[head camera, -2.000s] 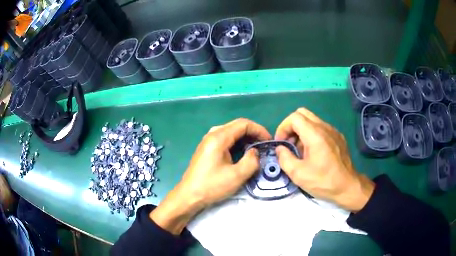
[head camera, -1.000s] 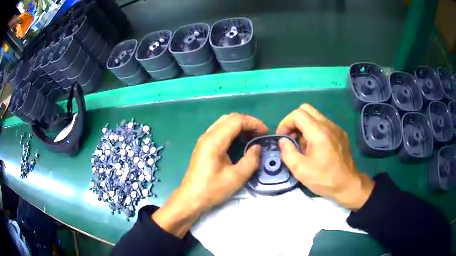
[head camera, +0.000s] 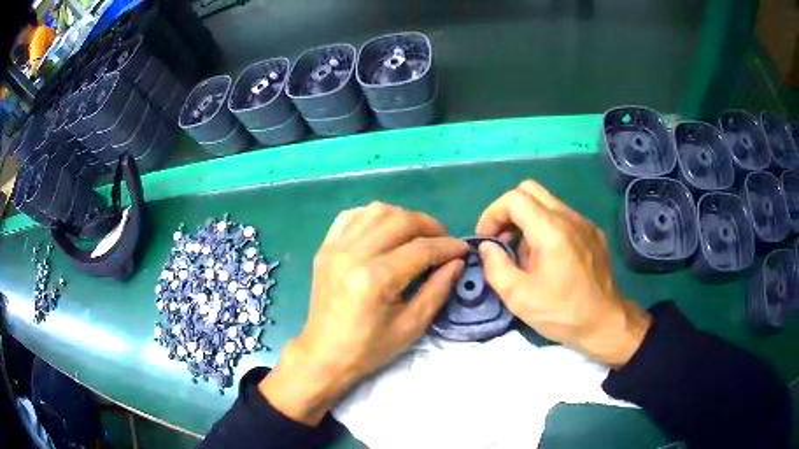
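Observation:
A dark plastic housing (head camera: 473, 314) lies open side up on a crumpled white cloth (head camera: 447, 395), its round hollow post showing. My left hand (head camera: 372, 298) is at the housing's left and far side, fingers bent over its rim. My right hand (head camera: 556, 272) grips the far right rim, thumb inside. The fingertips of both hands meet near the far wall and hide that part; whether a small fitting is there cannot be seen. A pile of small grey-and-white fittings (head camera: 215, 302) lies left of my hands.
Open housings (head camera: 661, 222) stand in rows at the right. Stacked housings (head camera: 324, 88) stand behind the raised green edge (head camera: 394, 149), with a larger mass (head camera: 105, 114) at far left. A black handled part (head camera: 118, 237) and a smaller scatter of fittings (head camera: 44, 285) lie left.
My left hand has turned, its fingers now laid over the housing's far left rim and reaching towards my right fingertips. My right hand still grips the rim. The view has shifted slightly.

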